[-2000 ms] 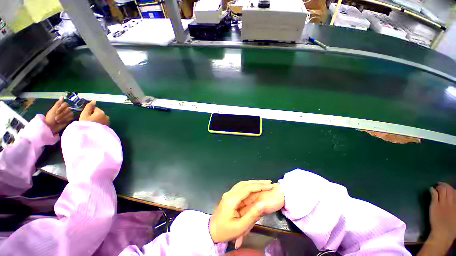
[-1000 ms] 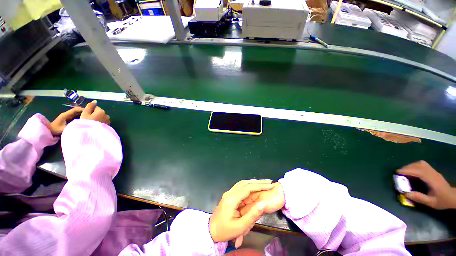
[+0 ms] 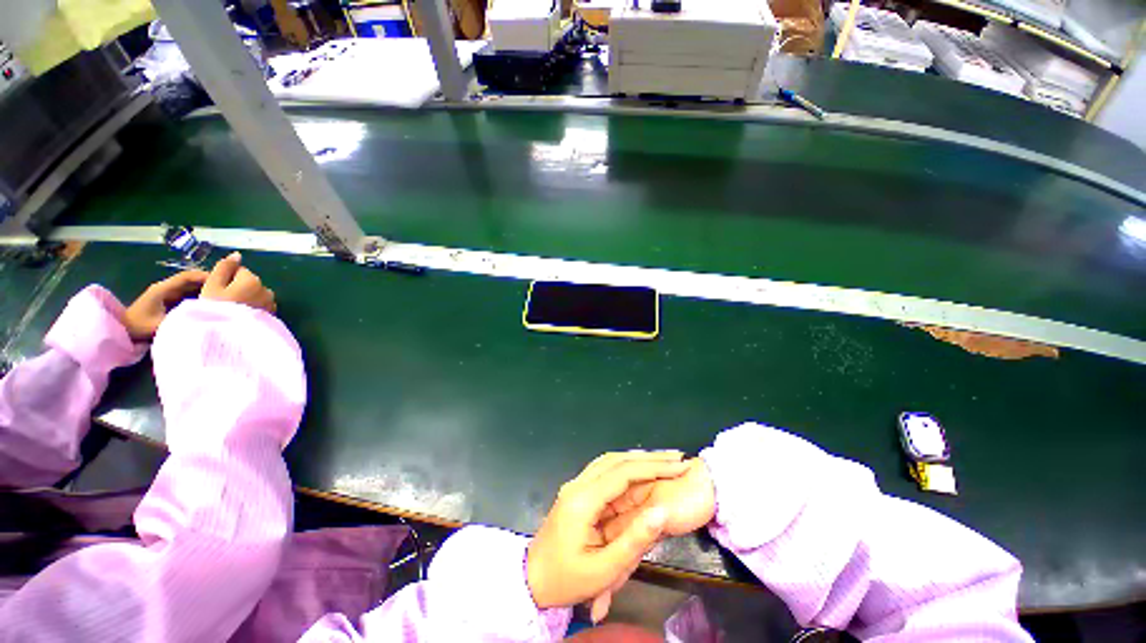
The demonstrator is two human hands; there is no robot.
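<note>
My left hand (image 3: 581,534) is bare, its thumb apart from its fingers, curled against my right hand near the front edge. My right hand (image 3: 682,499) is partly covered by it, and its fingers are largely hidden. I see no object in either hand. A smartwatch unit (image 3: 925,437) lies on the green surface to the right, beyond my right sleeve, with a pale face and dark rim. A small white battery (image 3: 939,477) with a yellow patch sits at its near end. No hand touches it.
A smartphone (image 3: 591,309) with a yellow edge lies ahead, near the pale strip (image 3: 779,294). At left, a neighbour's hands (image 3: 201,295) rest near a small dark unit (image 3: 186,244). A slanted grey post (image 3: 258,126) stands at left.
A person's hand came in at the right with the unit, and is now out of view; the unit lies on the surface. The left neighbour's hands moved together. My hands have not visibly moved.
</note>
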